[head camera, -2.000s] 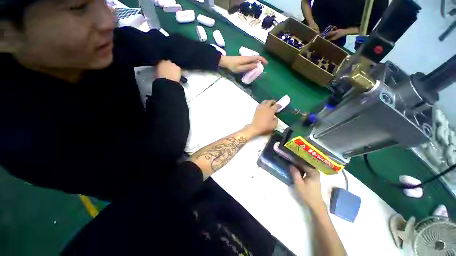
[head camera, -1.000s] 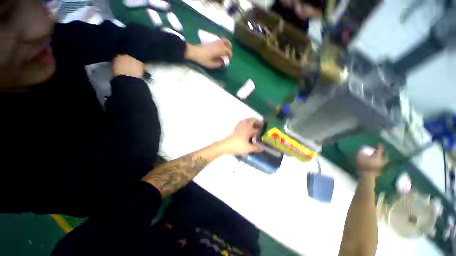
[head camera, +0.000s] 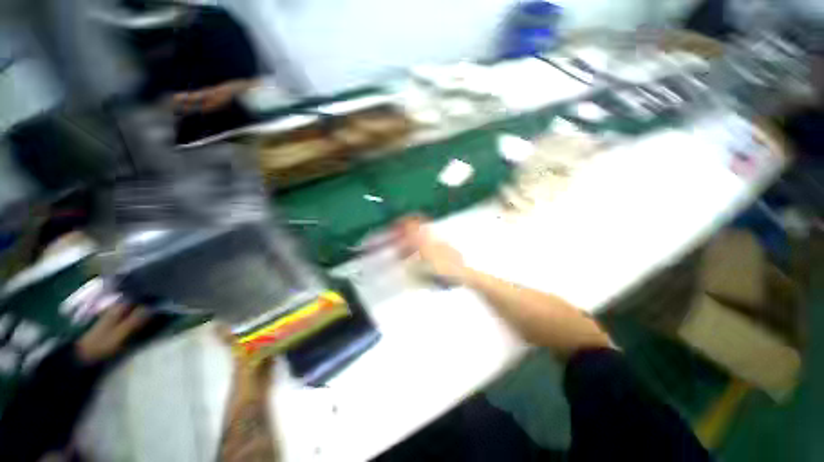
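Note:
The picture is badly blurred. My left hand (head camera: 237, 347) is at the press front, partly hidden by the yellow and red warning label (head camera: 294, 325); what it holds cannot be told. The grey press (head camera: 221, 262) stands over the dark fixture (head camera: 334, 347) with its glossy front edge. Whether a housing is in the fixture cannot be seen. My right hand (head camera: 425, 248) is right of the press, at the bench edge beside the green belt (head camera: 348, 203). Its fingers are smeared, and a pale pinkish blur lies beside them. Pale housings (head camera: 456, 173) lie on the belt.
A cream fan (head camera: 547, 171) stands at the bench's far side. A neighbour's hand (head camera: 113, 329) is at left beside pink housings (head camera: 86, 300). Brown parts trays (head camera: 339, 143) and another person's hands (head camera: 212, 97) are beyond the belt. An open cardboard box (head camera: 741, 311) is at right.
The view has swung to the right, so the press now shows at left. My right hand has come back from the belt beyond the switch pad towards the press. My left hand remains at the press.

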